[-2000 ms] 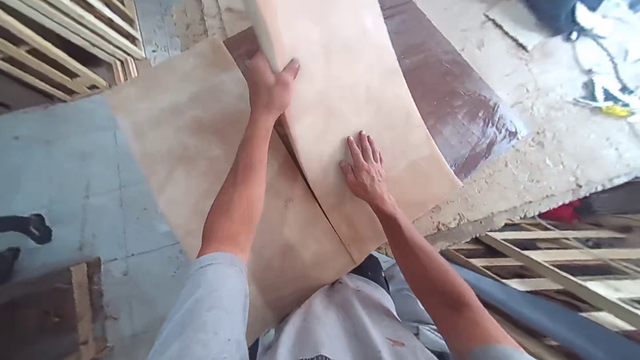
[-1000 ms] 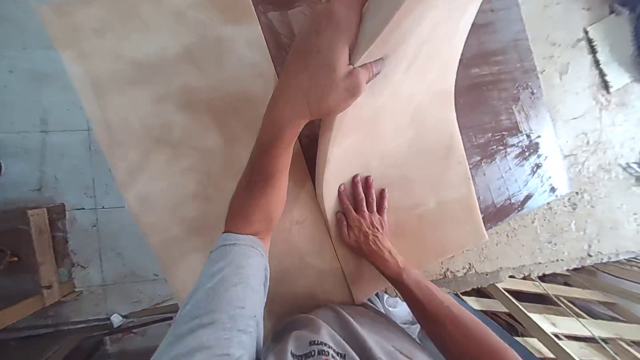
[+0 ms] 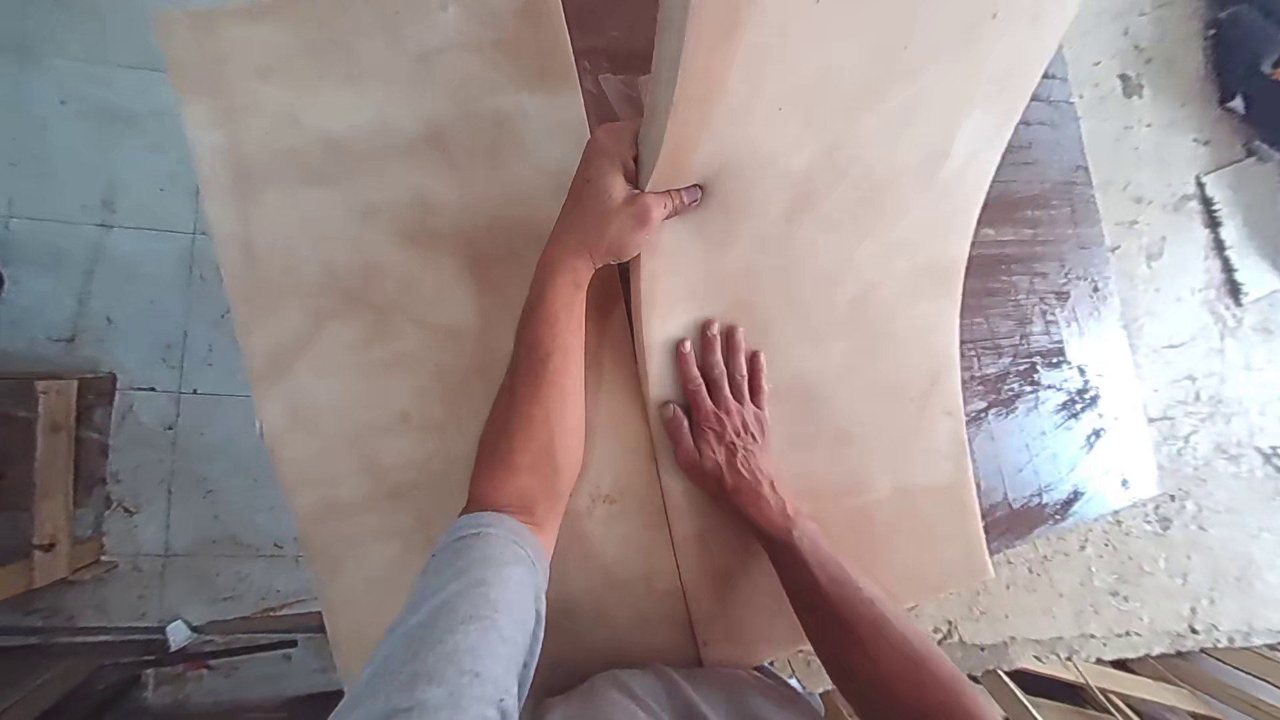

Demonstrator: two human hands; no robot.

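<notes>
A thick, pale beige foam sheet curves upward away from me, its far part raised. Around its left edge my left hand is closed, thumb on top and fingers out of sight underneath. Lower down, my right hand rests palm down on the same sheet with its fingers apart. A second beige sheet spreads out to the left, meeting the first along a seam near my body. Between the two, a dark brown surface shows in the widening gap.
A shiny brown sheet sticks out at the right, over a rough, spattered worktop. Wooden slats are at the lower right. Pale floor tiles and a wooden frame lie on the left. Dark cloth is at the upper right.
My left hand keeps its hold on the sheet's edge and is closer to my right hand than two seconds ago. My right hand stays flat on the sheet. The view has moved closer.
</notes>
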